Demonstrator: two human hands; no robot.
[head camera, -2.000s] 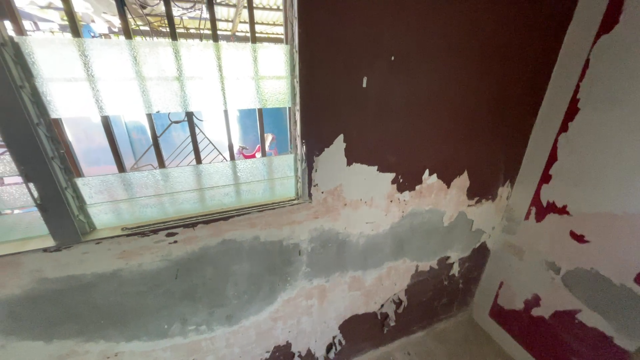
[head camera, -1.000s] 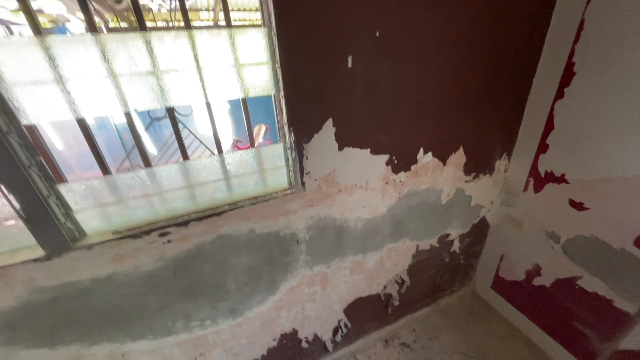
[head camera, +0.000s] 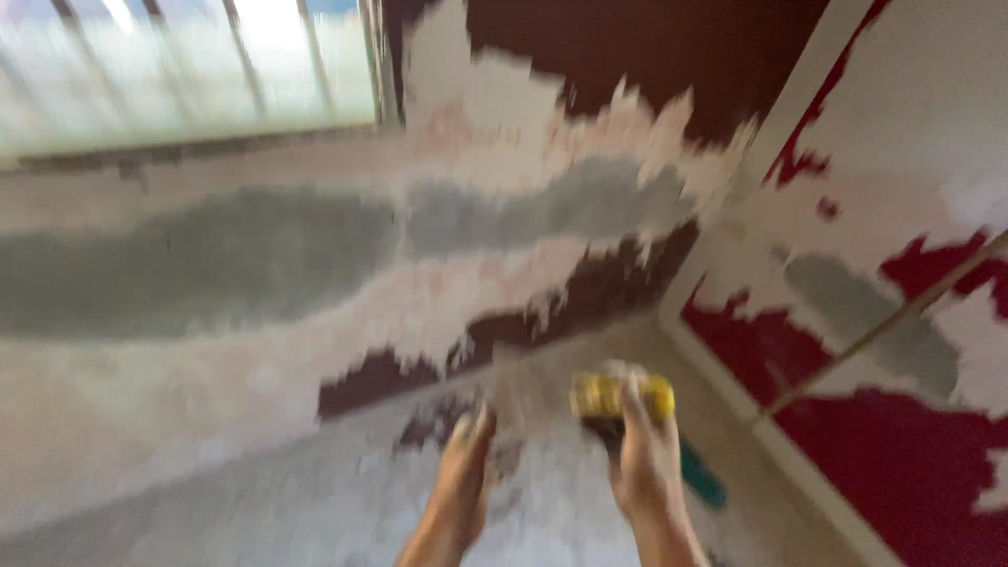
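My right hand (head camera: 647, 449) is closed around a yellow object (head camera: 622, 396), blurred by motion, perhaps a tool or a sponge; its exact kind cannot be told. A dark part shows under it, and a green thing (head camera: 701, 475), like a handle, sticks out beyond the wrist. To its left, my left hand (head camera: 470, 445) is raised with the thumb up; blur hides whether its fingers hold anything. Both hands are over the floor, in front of the wall (head camera: 260, 268) with its grey patch, peeled pinkish-white areas and dark maroon paint.
A window with bars and frosted glass (head camera: 197, 87) is at the upper left. The right wall (head camera: 874, 465) has red paint and peeled patches, with a thin stick (head camera: 874, 331) slanting across it. Flakes or dust lie on the floor (head camera: 315, 504).
Both hands have come into view, the right one with the yellow object. The view has tilted down and the stick at the right now shows.
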